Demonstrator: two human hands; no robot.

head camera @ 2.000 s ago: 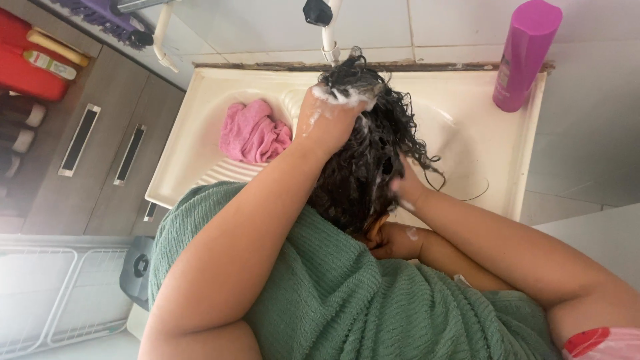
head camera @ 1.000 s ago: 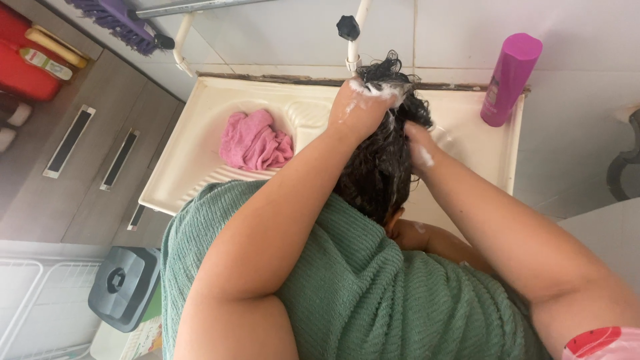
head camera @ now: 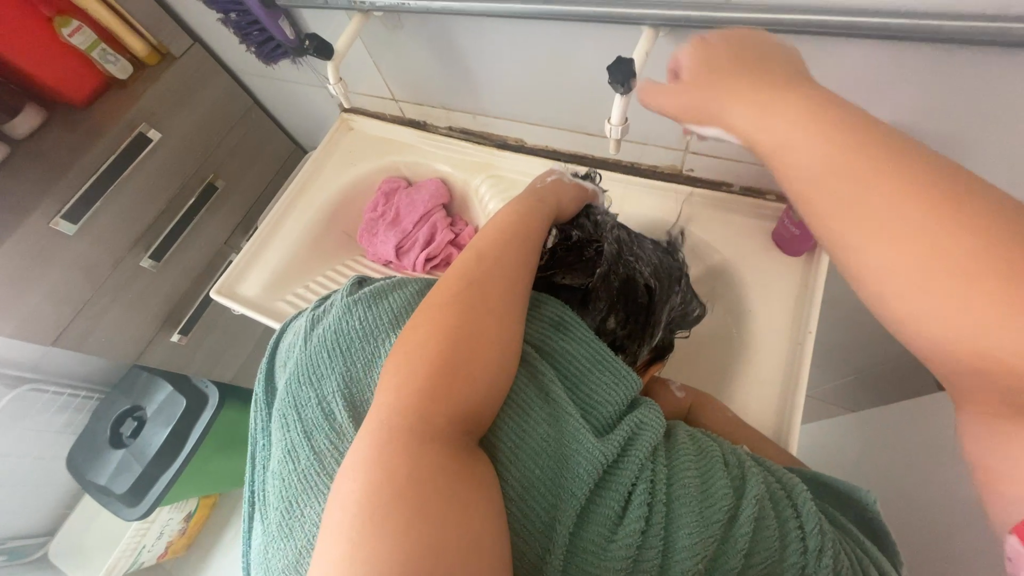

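A person with a green towel over the back bends over a cream laundry sink. Suds streak the person's dark wet hair. My left hand, with foam on it, rests on the hair near its upper end; its fingertips are partly hidden. My right hand is raised off the hair, beside the black knob of a white tap; it is slightly blurred, and whether its fingers touch the knob cannot be told. No water is seen at the spout.
A pink cloth lies in the sink's left basin. A purple bottle stands at the right corner, partly behind my right forearm. A second tap and a purple brush are at upper left. A lidded green bin stands lower left.
My right hand has left the hair and moved up to beside the tap. My left hand remains at the hair. The view has shifted.
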